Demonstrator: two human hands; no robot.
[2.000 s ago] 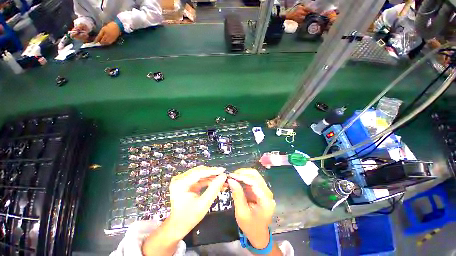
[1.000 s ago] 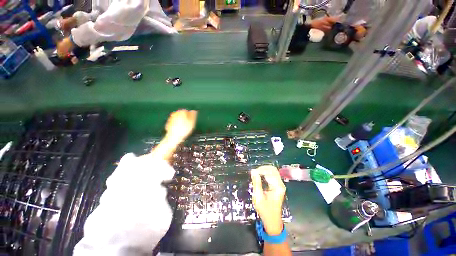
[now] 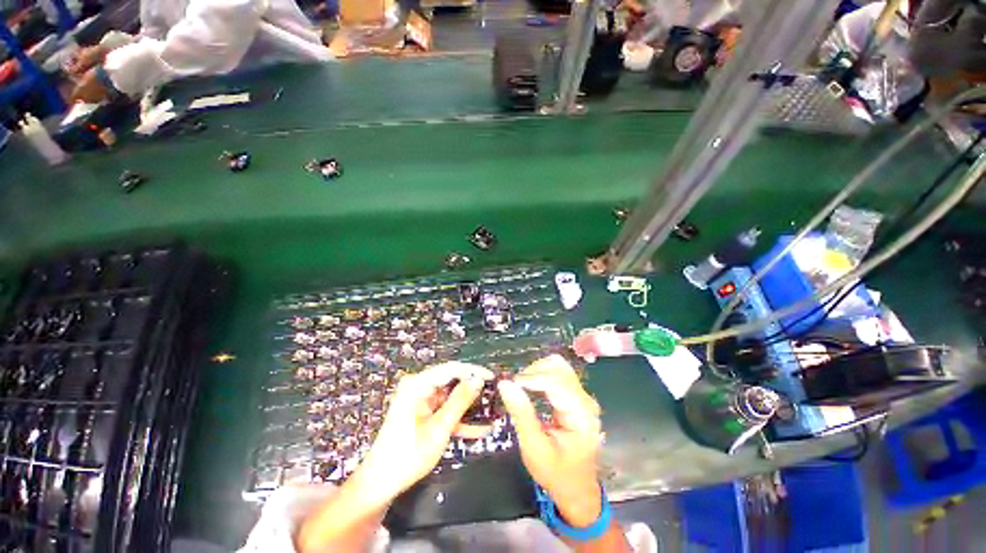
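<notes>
My left hand and my right hand meet over the near right part of the clear blister tray. Between their fingertips is a small black unit, held by my left fingers. My right fingertips are pinched at its right side; whether they hold a tiny part is too small to tell. The tray holds rows of small metallic parts, with loose white bits near my hands. A blue band is on my right wrist.
A pink syringe with a green cap lies on white paper at right. Beyond are a blue box, hoses and a slanting post. Black trays stand at left. Small units lie along the green belt; a person works opposite.
My left hand has come back from the belt to meet my right hand, and now holds a black unit. The unit near the belt's middle left, seen two seconds ago, is gone.
</notes>
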